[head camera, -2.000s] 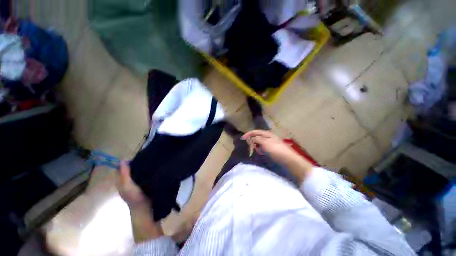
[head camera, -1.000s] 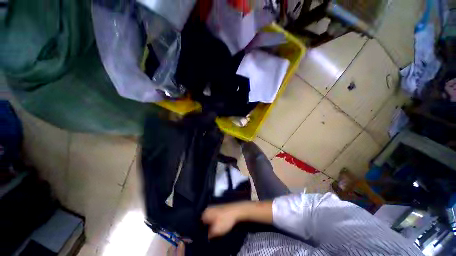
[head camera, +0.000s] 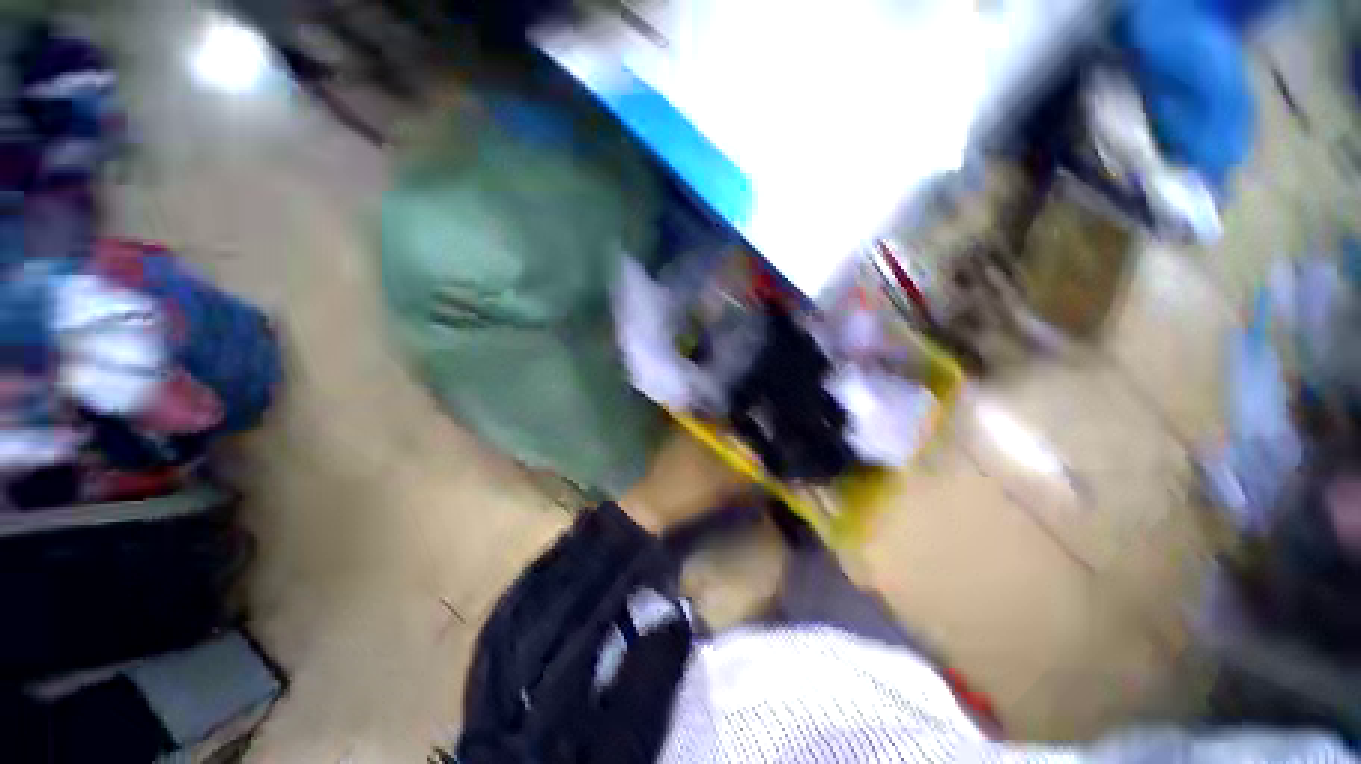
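A bundle of black cloth (head camera: 560, 642) with small white parts hangs at the lower middle, just left of my light striped clothing. The frame is blurred. Neither of my hands shows; the bundle's lower end is cut off by the bottom edge, so I cannot tell how it is held.
A yellow basket (head camera: 848, 515) with black and white cloth stands on the tiled floor (head camera: 373, 597). A bright white table (head camera: 851, 120) with a blue edge is beyond it. A green draped shape (head camera: 508, 329) is left of the basket. Colourful cloth (head camera: 120, 358) is piled at the far left.
The view has swung up, bringing the white table in. Both hands, seen at the black cloth a second ago, have left the picture. The black cloth now shows lower and more bunched.
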